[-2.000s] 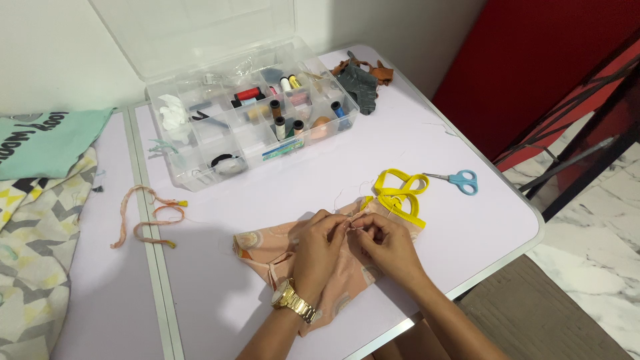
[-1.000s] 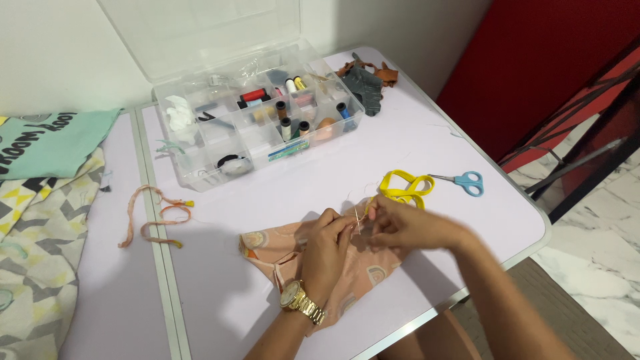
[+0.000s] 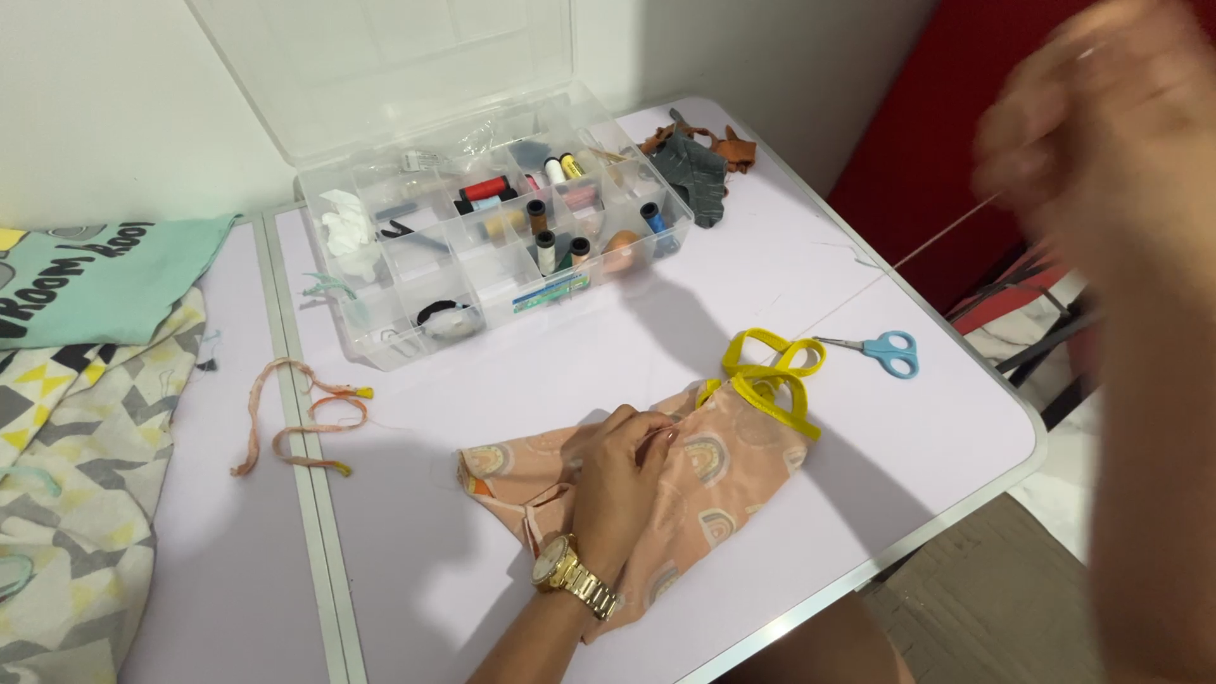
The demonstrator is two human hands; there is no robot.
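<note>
My left hand (image 3: 622, 475), with a gold-coloured watch at the wrist, pinches a peach fabric piece with a rainbow print (image 3: 731, 484) on the table. Raised at the upper right, my right hand (image 3: 1092, 123) is blurred, its fingers drawn together. A taut thin thread (image 3: 936, 236) runs from it down toward the fabric; whether a needle is in the fingers cannot be told. Yellow binding tape (image 3: 777, 366) lies looped along the fabric's far edge. Blue-handled scissors (image 3: 888, 353) lie just right of the tape.
An open clear plastic organizer box (image 3: 389, 351) holds thread spools and notions. Grey and orange fabric scraps (image 3: 698, 176) lie beside it. Peach cords (image 3: 285, 446) rest across the table's seam. Teal printed fabric (image 3: 104, 285) and patterned cloth (image 3: 85, 532) cover the left side.
My right hand has risen from the fabric to the upper right, drawing the thread out long. My left hand has stayed on the fabric.
</note>
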